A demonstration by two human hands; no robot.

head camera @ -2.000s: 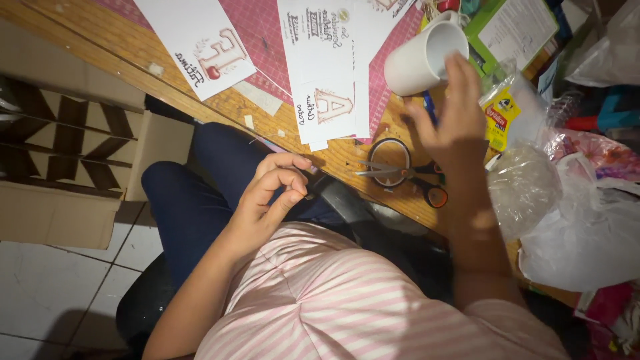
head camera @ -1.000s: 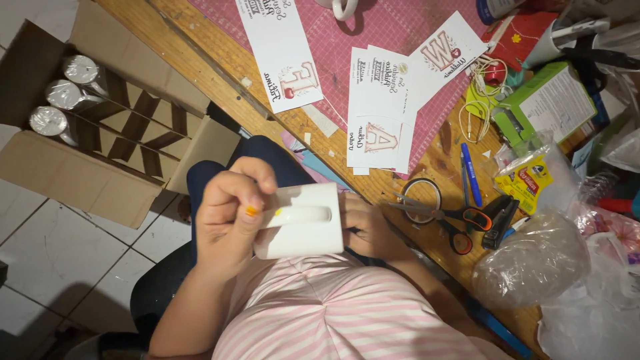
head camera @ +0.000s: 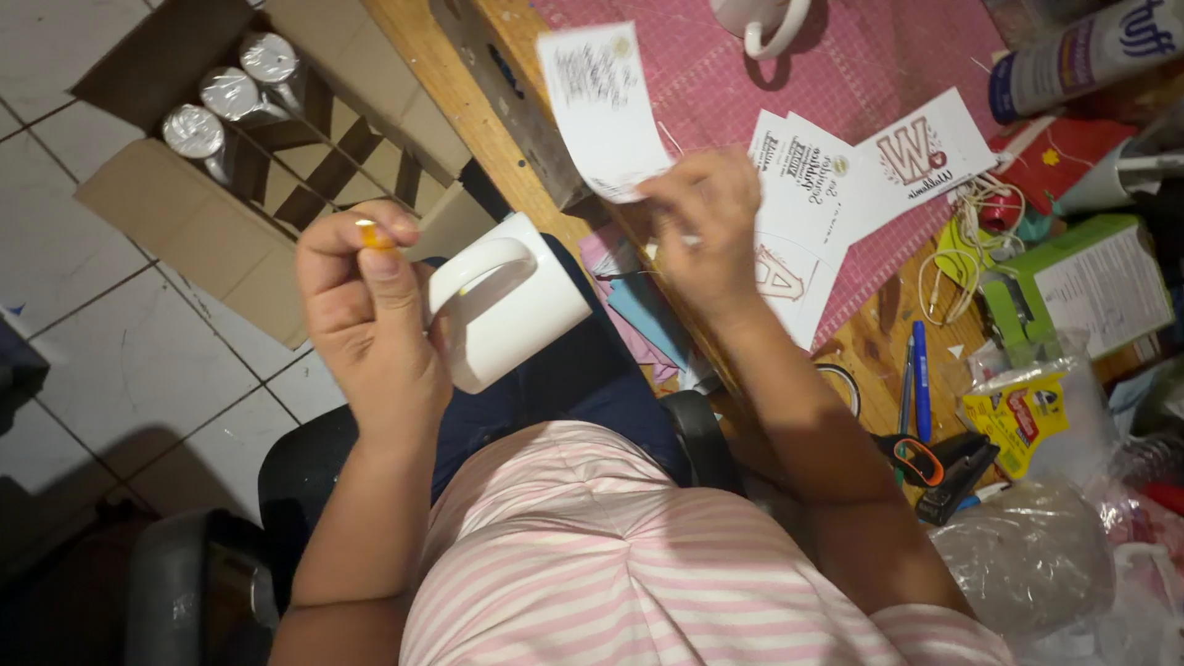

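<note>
My left hand [head camera: 370, 314] holds a white mug [head camera: 518, 314] above my lap, its handle facing up, and has a small orange piece [head camera: 373, 235] between thumb and forefinger. Over the table's front edge, my right hand [head camera: 708, 227] pinches the near end of a printed paper sheet [head camera: 601, 102], which bends upward from the fingers. Beyond it, more printed sheets, one with a red letter W [head camera: 925, 148] and one with an A [head camera: 782, 277], lie on a pink cutting mat [head camera: 888, 55]. A second white mug [head camera: 754, 18] is partly in view at the top.
An open divided cardboard box [head camera: 222, 268] with several wrapped cylindrical items [head camera: 194, 131] is at left. On the wooden table's right side are a tape roll [head camera: 842, 388], pens [head camera: 920, 379], orange-and-black scissors [head camera: 916, 461], a black stapler [head camera: 957, 476], a green box [head camera: 1078, 287], a spray can [head camera: 1073, 60] and plastic bags [head camera: 1027, 555].
My right hand has left the mug and now holds a printed sheet above the table edge. A second ago both hands were at the mug; it remains in my left hand.
</note>
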